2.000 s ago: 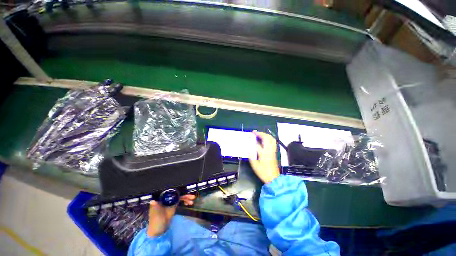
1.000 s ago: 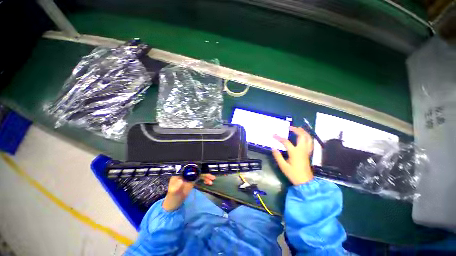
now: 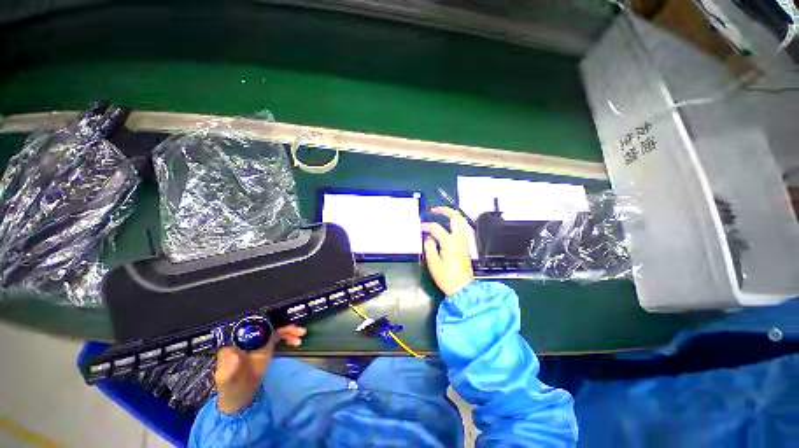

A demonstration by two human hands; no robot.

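Note:
My left hand [image 3: 243, 367] holds the black button panel [image 3: 229, 284] from below at its rotary knob [image 3: 251, 332], which is lit blue-white. The panel is tilted, its right end higher, over the bench's front edge. A yellow-wired connector [image 3: 378, 327] lies at the panel's right end. The tablet [image 3: 372, 225] lies flat with a bright white screen. My right hand [image 3: 448, 252] is at the tablet's right edge, fingers apart and holding nothing visible.
Clear plastic bags [image 3: 229, 186] and a bagged item [image 3: 63, 206] lie at left. A cream ring [image 3: 314, 152] is by the rail. Another panel [image 3: 512, 241] lies partly bagged over white paper [image 3: 526, 194]. A white tote [image 3: 653, 219] stands right; a blue crate [image 3: 140, 409] is below the bench edge.
The view has shifted. The panel, level a second ago, is tilted again with its right end up. My right hand has moved from over the tablet screen to its right edge.

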